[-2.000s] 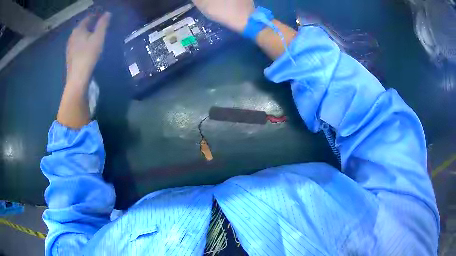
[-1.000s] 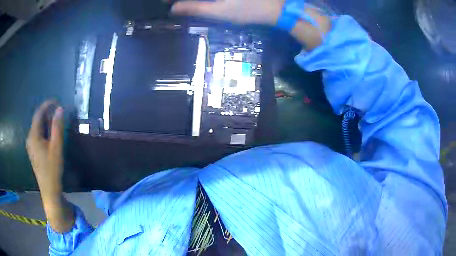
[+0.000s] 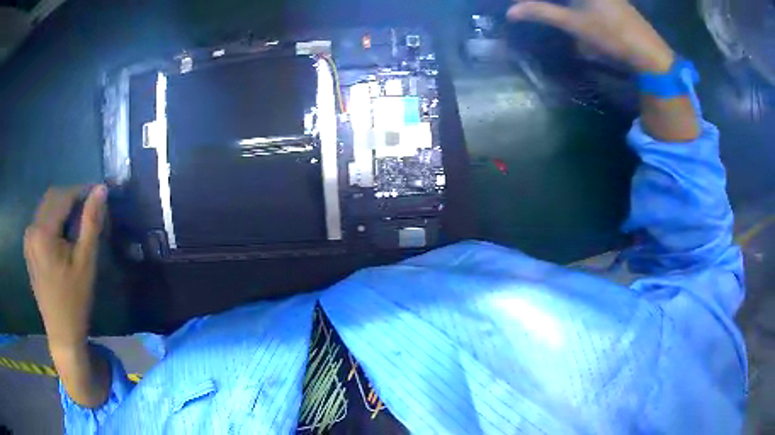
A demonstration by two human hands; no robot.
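An opened device body [image 3: 255, 248] lies flat in front of me. Its large black battery pack [image 3: 229, 187] sits between pale strips, and the mainboard [image 3: 408, 172] with silver patches and a small green-blue square is at its right end. Thin coloured wires [image 3: 338, 81] run between them near the top. My left hand [image 3: 66, 242] is at the body's lower left edge, thumb and fingers slightly apart; whether the fingertips touch it is unclear. My right hand [image 3: 599, 30] is at the upper right, off the device, fingers extended, with nothing visible in it and a blue wrist strap [image 3: 667, 81].
A small red tip [image 3: 501, 166] shows on the dark-green mat [image 3: 544, 204] right of the device; the rest of that tool is hidden. Shiny, blurred clear material [image 3: 484, 42] lies beyond it at the upper right. A pale round object [image 3: 739, 42] is at the far right.
The device was turned from a slanted place farther away and now lies squarely nearer me, over the dark rod tool. My right hand has moved right, off the device. My left hand came lower.
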